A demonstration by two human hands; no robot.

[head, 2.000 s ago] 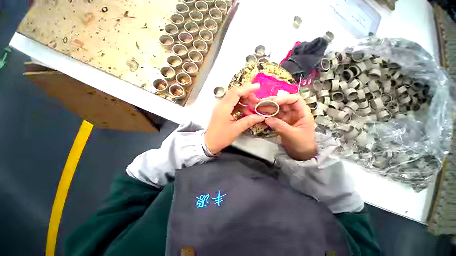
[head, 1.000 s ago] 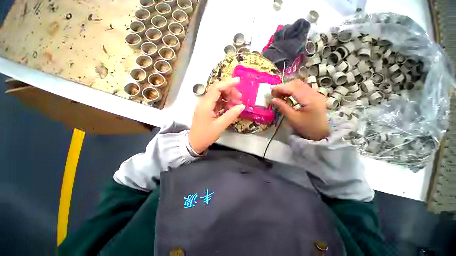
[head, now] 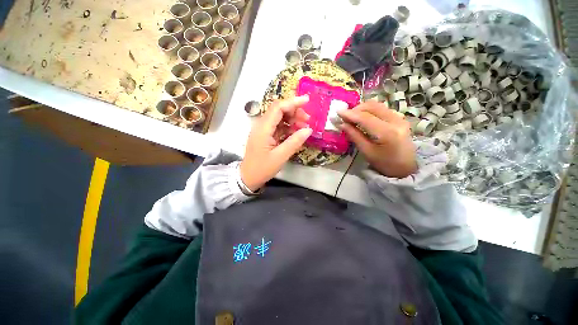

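The pink block (head: 312, 95) lies on the mottled yellow-black round base (head: 279, 82). A white pad (head: 334, 113) sits on the block's right half. My left hand (head: 269, 149) is at the block's left edge, thumb and fingers apart, with nothing seen in it. My right hand (head: 386, 139) has its fingertips pinched together at the white pad's right side; whether they hold something small is hidden. No ring shows clearly in either hand. A thin black cord (head: 345, 174) runs from the block toward my lap.
Loose rings (head: 437, 92) lie heaped on a crinkled clear plastic bag (head: 513, 143) at the right. A tan board (head: 95, 57) at the left has ring rows along its right edge. A dark grey and pink glove (head: 371, 47) lies behind the block, with several loose rings nearby.
Two seconds ago both hands held a ring up over the block; they have since moved apart to its two sides. Since one second ago, my right fingertips have moved slightly left onto the white pad.
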